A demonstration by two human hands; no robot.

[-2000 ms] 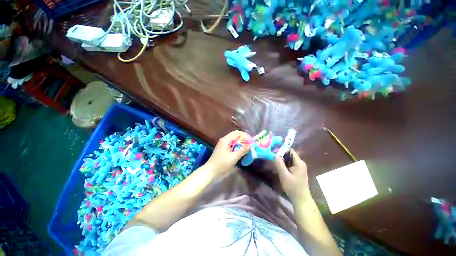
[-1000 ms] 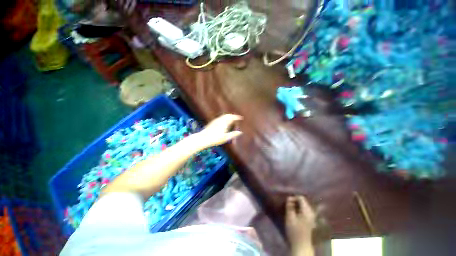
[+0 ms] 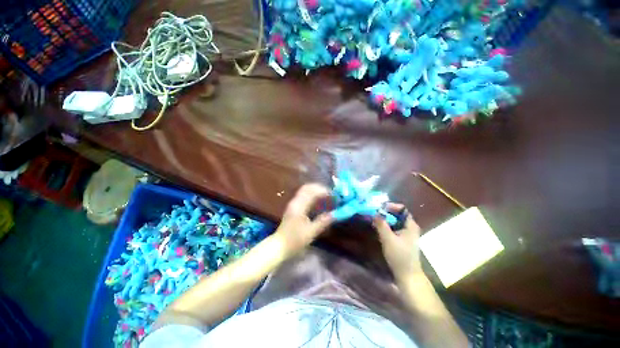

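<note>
A bright blue plush toy (image 3: 355, 197) with pale parts is held between my hands, just above the table's near edge. My left hand (image 3: 304, 214) grips its left end. My right hand (image 3: 400, 232) is at its right end with fingers closed on it. A small dark object (image 3: 395, 217), possibly thread snips, is tucked in my right fingers and mostly hidden.
Blue toys (image 3: 435, 75) are heaped at the far side. A blue tub (image 3: 102, 299) full of toys stands at the left. A pale card (image 3: 462, 247) and a pencil-like stick (image 3: 442, 191) lie right. Coiled cable (image 3: 170, 51) and power strips (image 3: 105, 105) lie far left. Another toy (image 3: 605, 262) is at the right edge.
My left hand was open and empty near the tub one second ago; it now holds a toy with my right hand. The single toy lying apart in front of the heap is gone from there.
</note>
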